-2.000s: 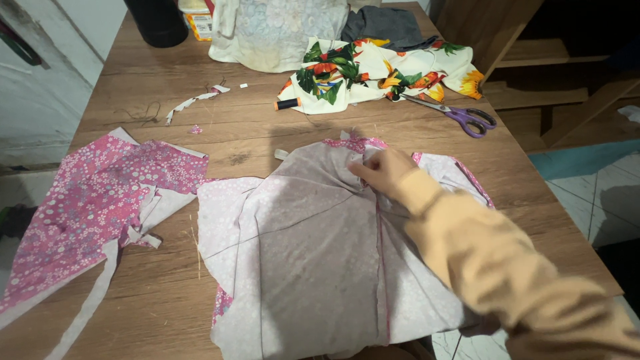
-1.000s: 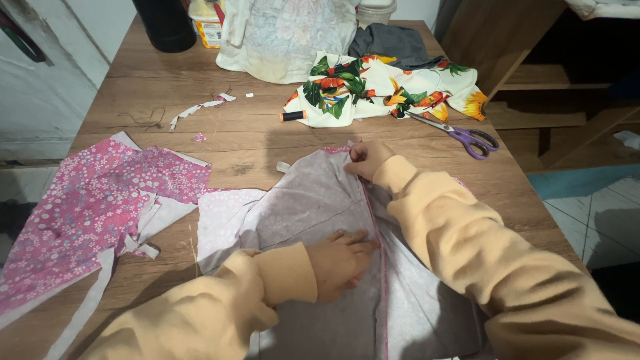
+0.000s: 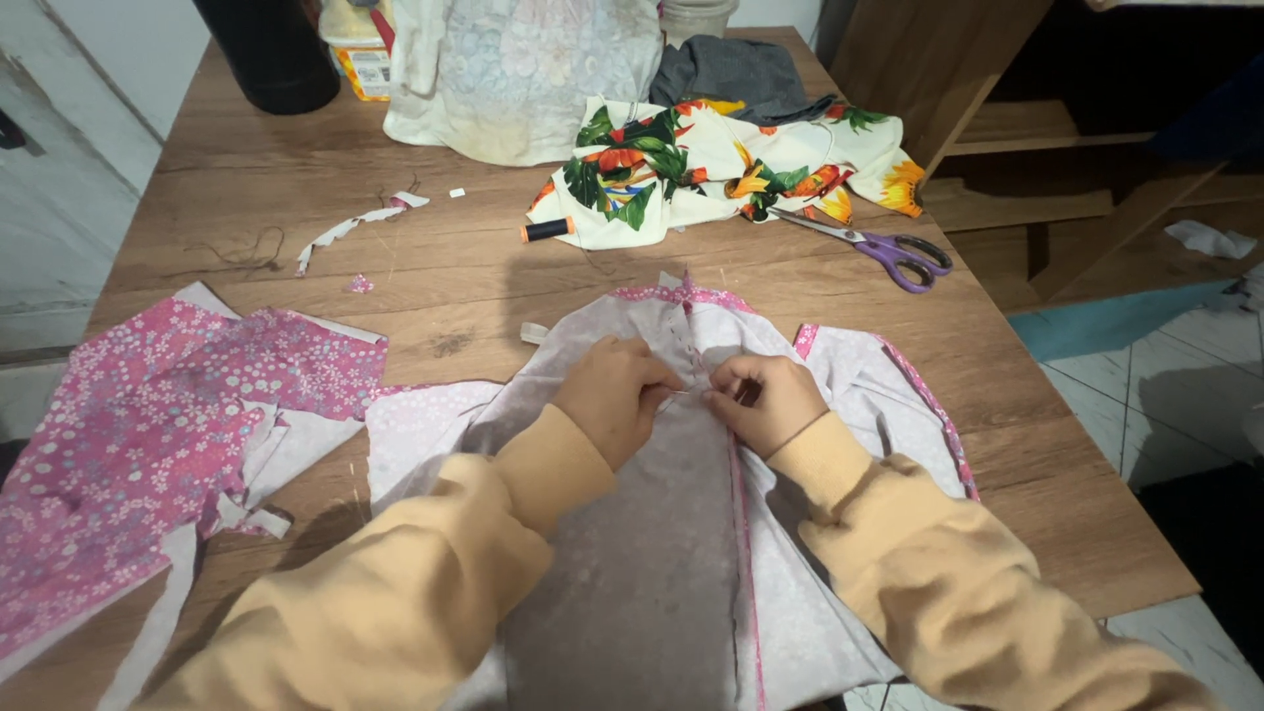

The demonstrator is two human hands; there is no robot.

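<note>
A garment of pink floral fabric [image 3: 632, 553] lies with its pale reverse side up across the front of the table. Near its top, my left hand [image 3: 614, 393] pinches something small and thin at the seam, too small to name for certain. Just to the right, my right hand [image 3: 765, 395] pinches the fabric along the same seam, its fingertips almost meeting those of the left. A row of small dark stitches or marks runs along the seam above the hands. Pink floral edging shows along the garment's top and right side.
Pink floral fabric [image 3: 197, 385] lies at left. Beyond the garment are a spool of dark thread [image 3: 547, 230], purple-handled scissors [image 3: 904, 259], a tropical-print cloth [image 3: 681, 178], a grey cloth [image 3: 736, 74], a pale cloth [image 3: 523, 79], a black cylindrical container [image 3: 272, 49] and a tub [image 3: 360, 54].
My left hand, out of view two seconds ago and flat on the garment one second ago, has moved up to the seam. My right hand has come down from the garment's top edge.
</note>
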